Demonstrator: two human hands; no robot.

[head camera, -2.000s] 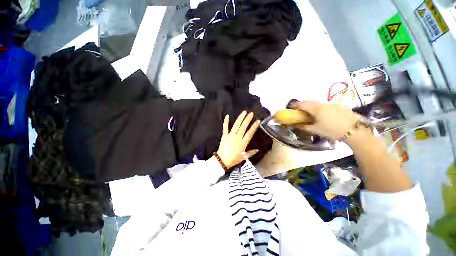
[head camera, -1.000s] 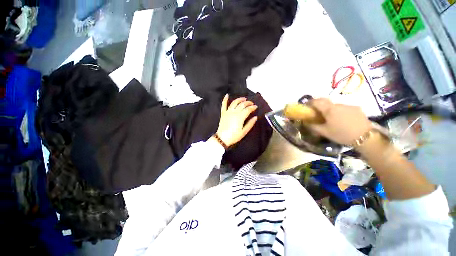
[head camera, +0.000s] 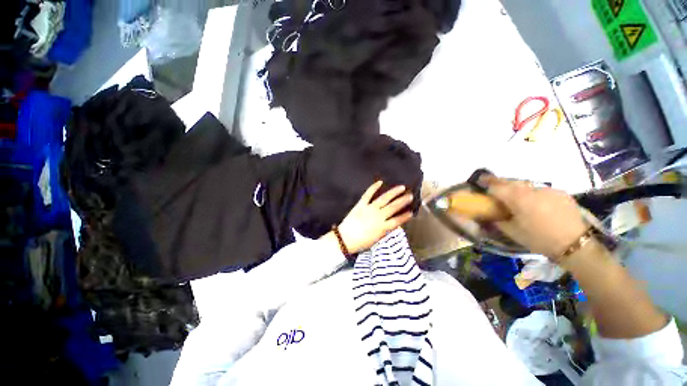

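Note:
A dark garment [head camera: 324, 177] lies over the board in front of me, and its cloth covers the board's end. My left hand [head camera: 374, 216] rests on the garment near its right end, fingers spread. My right hand [head camera: 527, 215] holds the steam iron [head camera: 463, 207] by its pale wooden handle. The iron is just right of the garment's end, its pointed tip towards the cloth, and it is somewhat blurred. A thin white loop [head camera: 259, 194] shows on the garment.
A pile of dark garments [head camera: 339, 68] with white loops lies beyond. Plaid garments [head camera: 139, 305] hang at left. Snips [head camera: 536, 117] lie on the white table [head camera: 471, 105] near the iron rest [head camera: 599, 113]. Hose and cable run right. Blue bin [head camera: 554, 290] stands below.
The iron and my right hand have moved right and slightly down in view. My left hand has shifted right and down along the cloth, towards the garment's end.

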